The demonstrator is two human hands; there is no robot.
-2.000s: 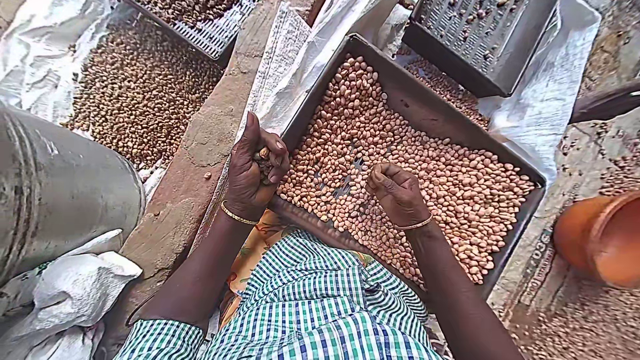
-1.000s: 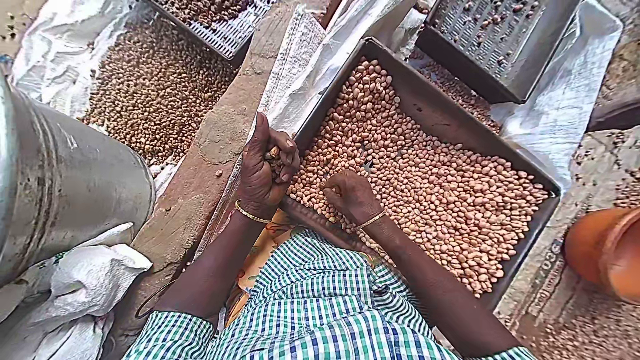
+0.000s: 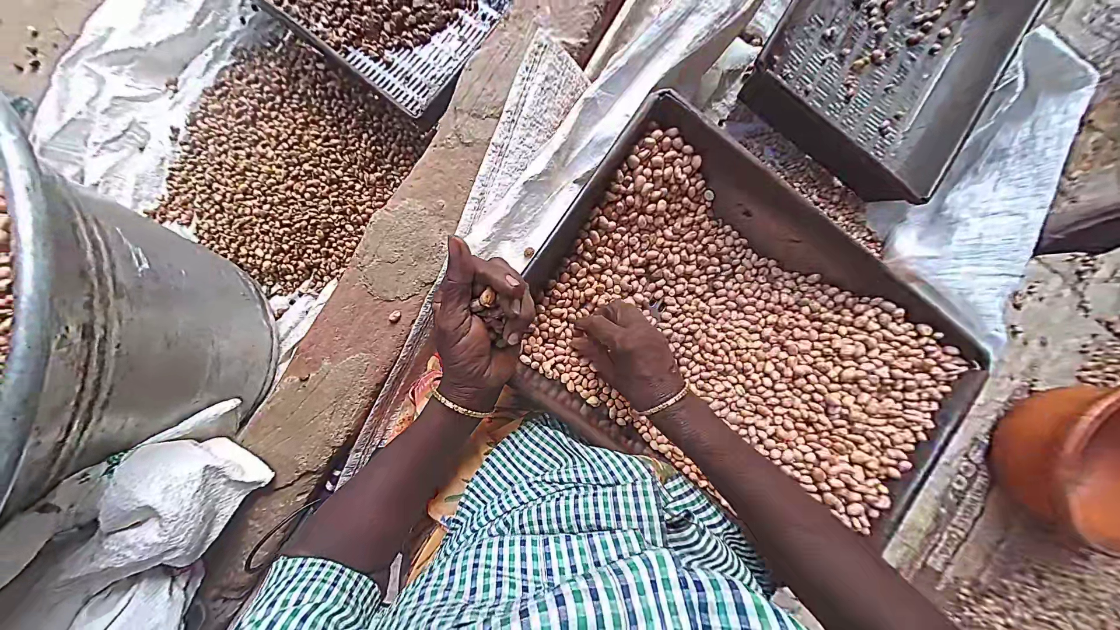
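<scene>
Pinkish-brown nuts or seeds cover most of a dark metal tray in front of me. My left hand, palm up at the tray's left edge, is curled around several darker nuts or seeds. Over the near left part of the tray, my right hand is bent down with its fingertips at the pale ones; whether it pinches one is hidden. A thin bangle circles each wrist.
A metal bucket stands left, by a crumpled white sack. Brown seeds lie heaped on white sheeting beyond a stone ledge. Perforated trays stand at the top right and top left. An orange pot is at right.
My right hand has moved left, nearer to my left hand, and down to the pale nuts or seeds. My left hand still holds its darker ones beside the tray.
</scene>
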